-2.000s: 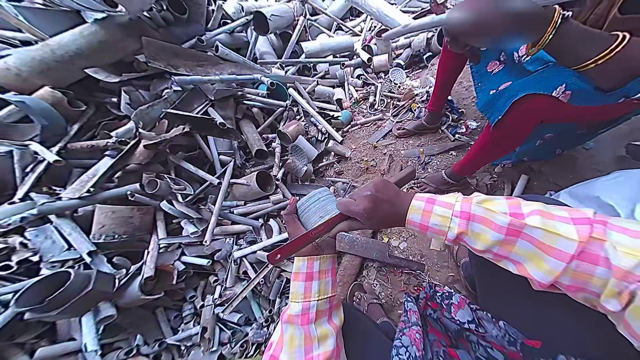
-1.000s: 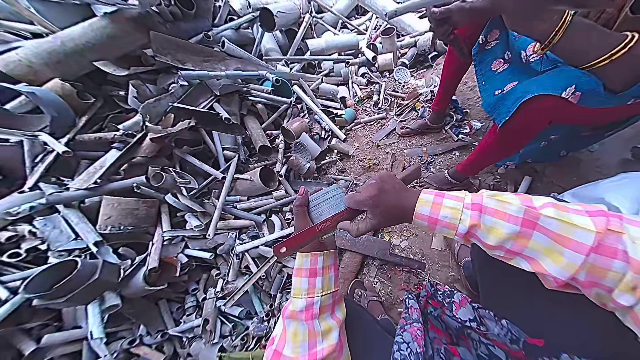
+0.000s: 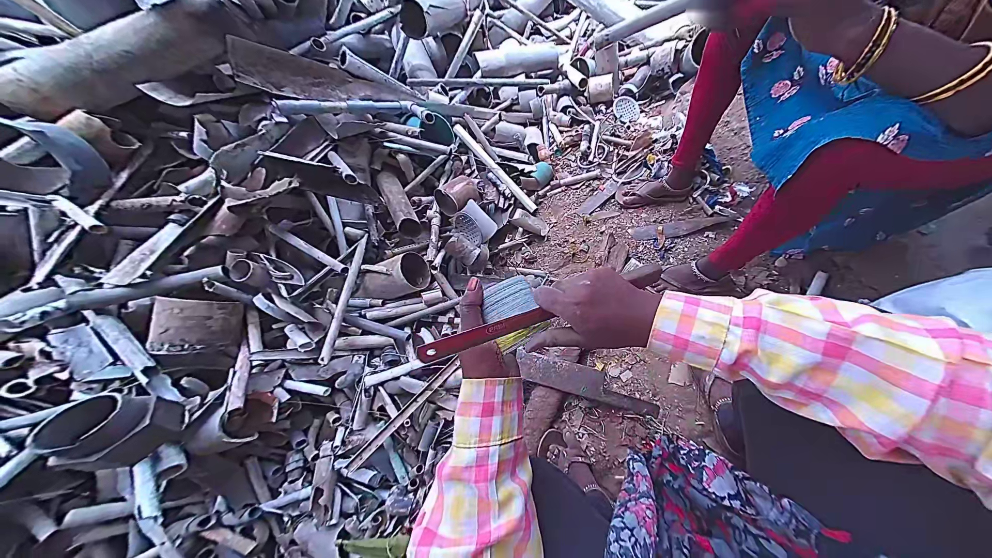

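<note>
My left hand (image 3: 474, 329) holds a grey ribbed plastic piece (image 3: 508, 301), its fingertips showing at the piece's left side. Across the lower edge of that piece lies a red flat blade (image 3: 484, 335), perhaps a hacksaw blade or saw, with a round hole at its left end and some writing on it. My right hand (image 3: 593, 310) grips the blade's right part, and a dark handle-like end sticks out beyond the knuckles. Something yellow shows just under the blade. Below my right hand, a flat metal blade or bar (image 3: 585, 381) rests near the ground.
A big heap of scrap plastic pipes (image 3: 387, 201) fills the left and the far side. Another person in a blue flowered garment (image 3: 845, 155) crouches at the upper right, holding a pipe (image 3: 643, 22). A flowered cloth (image 3: 697, 504) lies by my legs.
The red blade has shifted and turned slightly in my right hand against the grey piece. Both hands keep their holds.
</note>
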